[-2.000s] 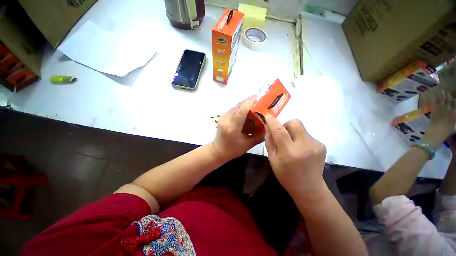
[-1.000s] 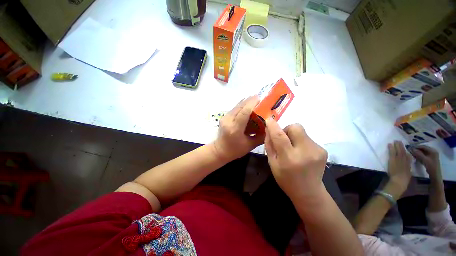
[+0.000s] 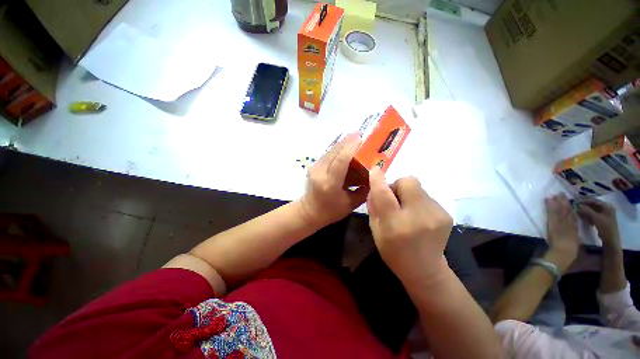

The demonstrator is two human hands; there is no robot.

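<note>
An orange retail box (image 3: 384, 143) with a black hang-hole area is held tilted above the table's front edge. My left hand (image 3: 332, 184) grips it from the left side. My right hand (image 3: 409, 223) is at the box's near corner, thumb and index finger against it; whether they pinch a small item is hidden. A second orange retail box (image 3: 318, 62) stands upright behind. A patch of tiny dark dots (image 3: 305, 162) lies on the table left of my left hand.
A smartphone (image 3: 265, 92), paper sheet (image 3: 151, 64), tape roll (image 3: 359, 45), steel kettle (image 3: 260, 14) and yellow-green item (image 3: 87, 107) are on the white table. Brown cartons stand at both sides. A coworker's hands (image 3: 563, 223) work at right, near more retail boxes (image 3: 579, 108).
The held box has tilted slightly and my right fingertips have shifted a little at its corner. The coworker's hands have moved from a box down to the table edge.
</note>
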